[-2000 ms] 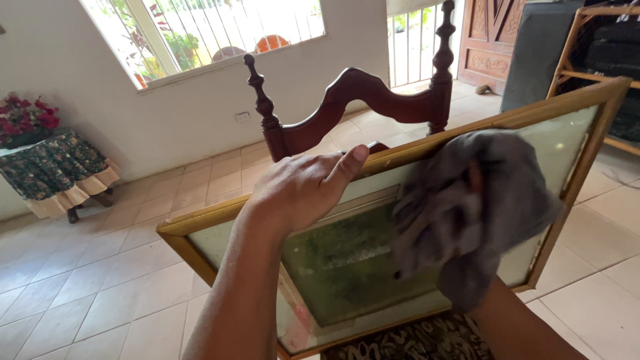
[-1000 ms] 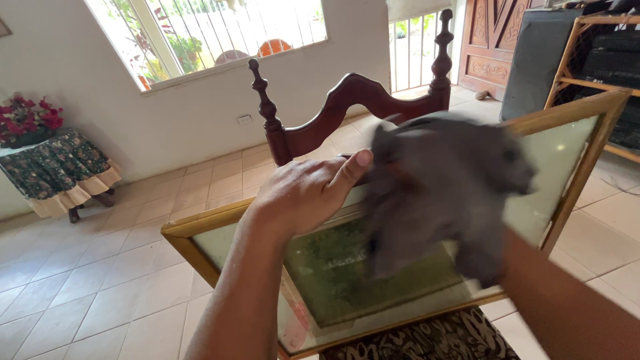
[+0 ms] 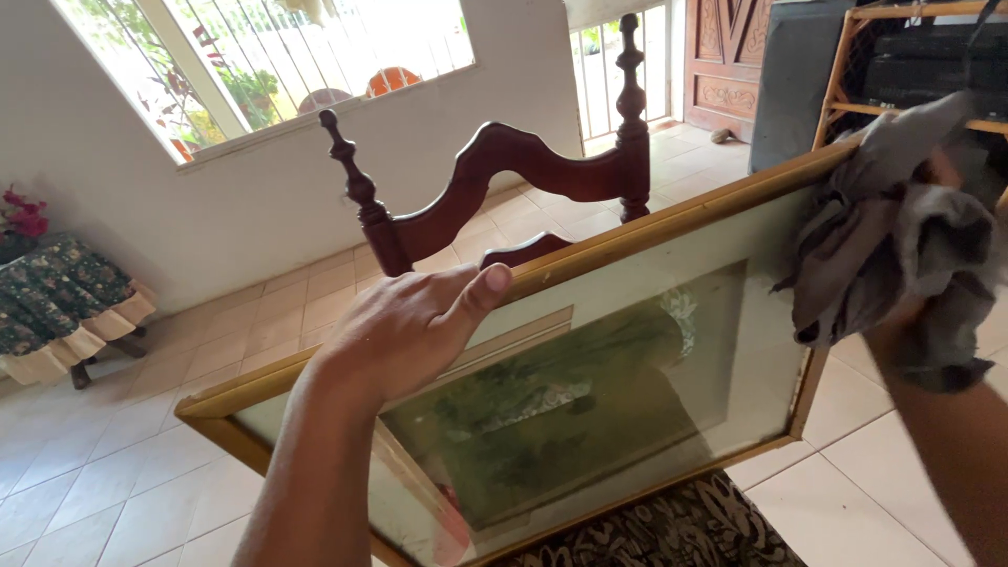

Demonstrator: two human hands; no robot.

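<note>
A glazed picture in a gilt wooden frame (image 3: 677, 205) stands tilted on the patterned seat (image 3: 669, 528) of a dark wooden chair (image 3: 504, 150). My left hand (image 3: 409, 323) grips the frame's top rail left of its middle, thumb over the edge. At the frame's upper right corner, a crumpled grey cloth (image 3: 890, 236) covers most of my right hand (image 3: 941, 169), which holds it; the cloth is blurred. Reflections show on the glass over a green picture within a pale mat.
A small table with a floral cloth (image 3: 71, 299) and pink flowers stands at the left, by the wall below a barred window (image 3: 315, 63). A rattan shelf (image 3: 839, 79) with black devices, a dark grey cabinet-like box (image 3: 791, 87) and a carved door (image 3: 720, 63) are at upper right.
My right hand with the grey cloth has moved right, from in front of the glass and top rail to the frame's upper right corner. My left hand keeps its hold on the top rail.
</note>
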